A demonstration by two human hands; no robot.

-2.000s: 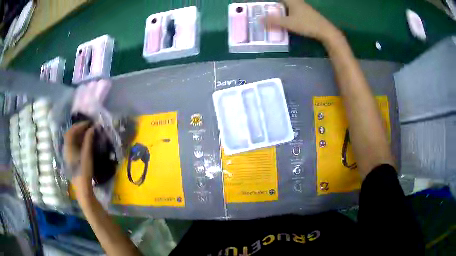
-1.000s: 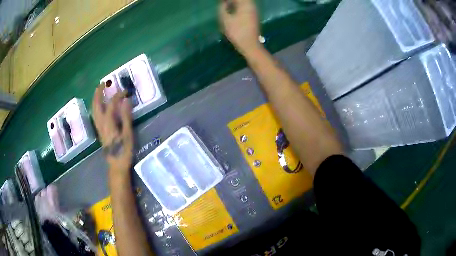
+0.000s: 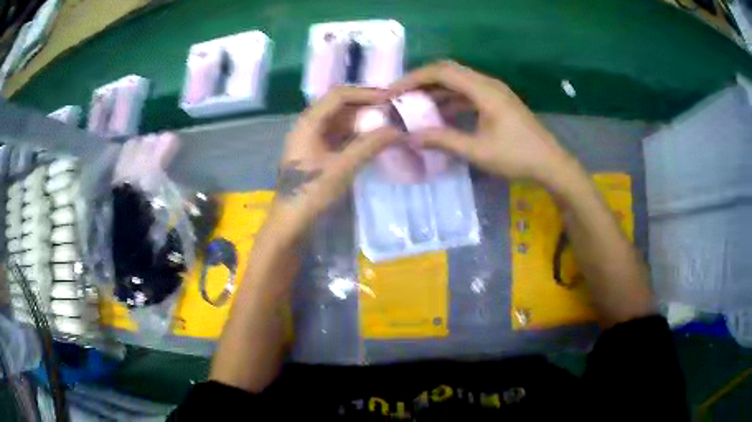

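A white insert tray (image 3: 416, 216) with three long compartments lies on the printed work mat (image 3: 326, 247). Its visible compartments look empty; its far part is hidden by my hands and the pink pieces. My left hand (image 3: 334, 140) and my right hand (image 3: 486, 124) meet above the tray's far edge. Both hold pale pink device pieces (image 3: 420, 115) between their fingers. The pieces are blurred, so I cannot tell their exact number or whether they are joined.
Filled trays (image 3: 227, 72) stand in a row on the green belt (image 3: 495, 49). A clear bag of black cables (image 3: 148, 247) lies left, with pink pieces (image 3: 147, 158) at its top. White rounded pieces (image 3: 62, 239) are at far left. Stacked trays (image 3: 701, 181) stand at right.
My hands have come together over the tray from being apart at the belt, and both now hold pink pieces. The camera view has swung back to the left.
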